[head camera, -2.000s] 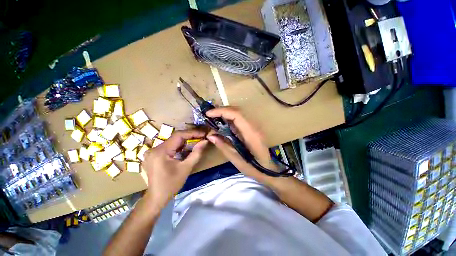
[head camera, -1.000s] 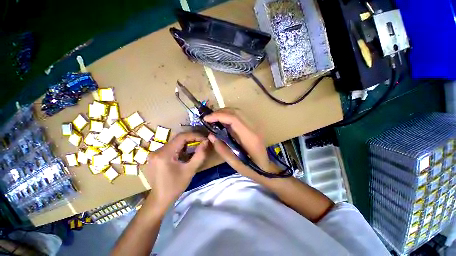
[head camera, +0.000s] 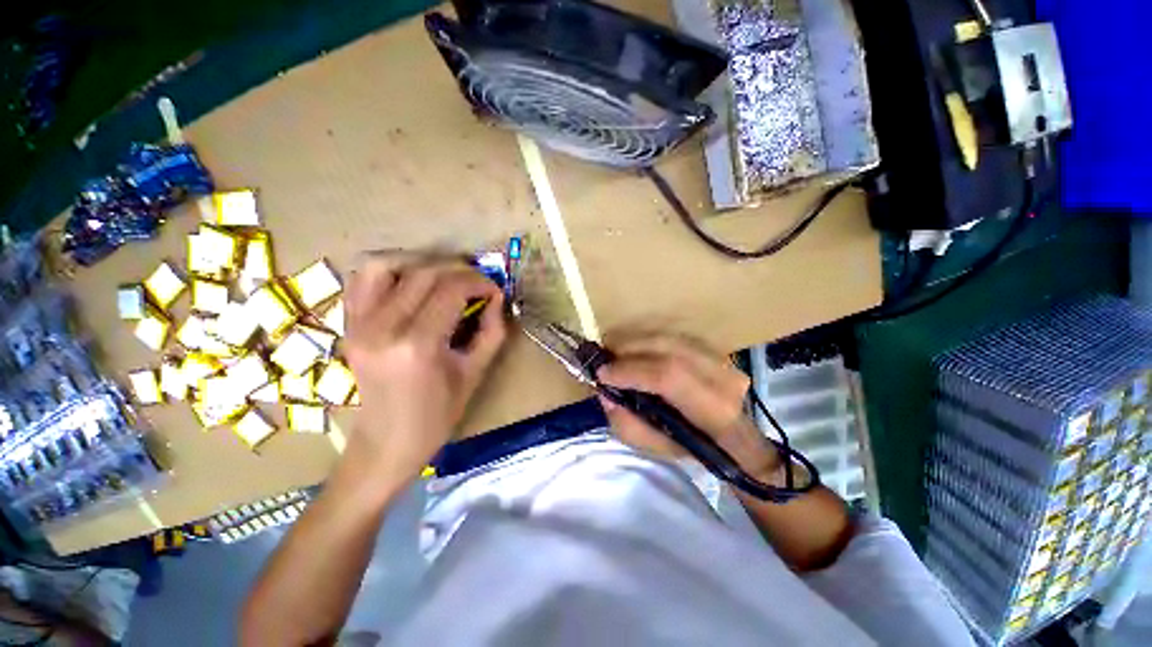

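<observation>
My left hand (head camera: 423,335) holds a battery cell, of which a yellow edge (head camera: 475,307) shows between the fingers. My right hand (head camera: 676,386) grips the black handle of a soldering iron (head camera: 644,407). The iron's silver tip points up and left, near the fingertips of my left hand. A small blue circuit board (head camera: 493,263) lies just beyond those fingertips; whether the tip touches it I cannot tell. A loose pile of silver-white battery cells (head camera: 234,322) with yellow edges lies left of my left hand.
A dark blue heap of circuit boards (head camera: 137,202) and a clear tray of assemblies (head camera: 63,417) are at the left. A black fan (head camera: 575,82) and a box of silver bits (head camera: 772,114) stand beyond my hands. Stacked battery trays (head camera: 1042,468) stand at lower right.
My hands have moved apart. The soldering iron has moved down and right, its tip now beside my left fingertips. My left hand has moved up with the cell. The camera view has shifted slightly.
</observation>
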